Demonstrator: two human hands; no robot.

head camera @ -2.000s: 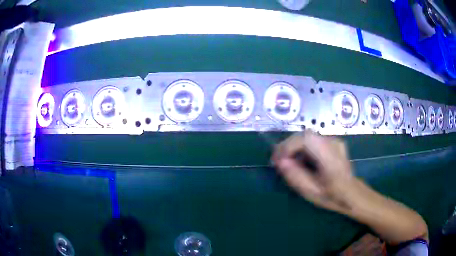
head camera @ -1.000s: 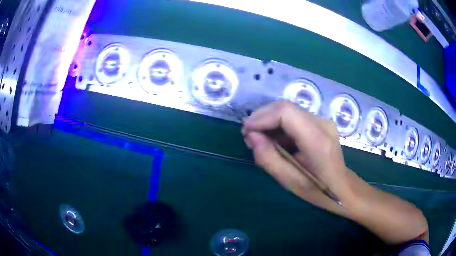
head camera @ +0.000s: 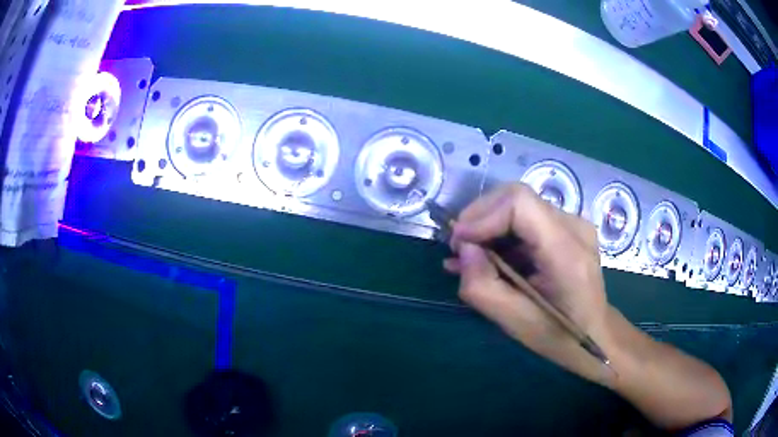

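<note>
My right hand (head camera: 533, 269), bare, comes in from the lower right and grips a thin brown-gold hand pick (head camera: 546, 305) like a pen. Its dark tip is at the lower right rim of a fitted lens (head camera: 398, 171), the rightmost of three in a silver lens plate (head camera: 341, 195); whether the tip touches the lens or the plate, I cannot tell. My fingertips are just below the plate's right end. My left hand is not in view.
More lens plates (head camera: 590, 247) run right; another (head camera: 126, 128) lies left beside a written paper sheet (head camera: 53, 111). Nearer me are a loose lens (head camera: 101, 394), a second cut off at the bottom (head camera: 363, 426), a black pad (head camera: 229, 403) and blue tape (head camera: 225, 324). A plastic bottle (head camera: 646, 19) stands beyond.
The view has turned. The plates have shifted right against the paper sheet since a second ago, bringing another lens plate's end into view. The pick's tip is now at the third lens's rim.
</note>
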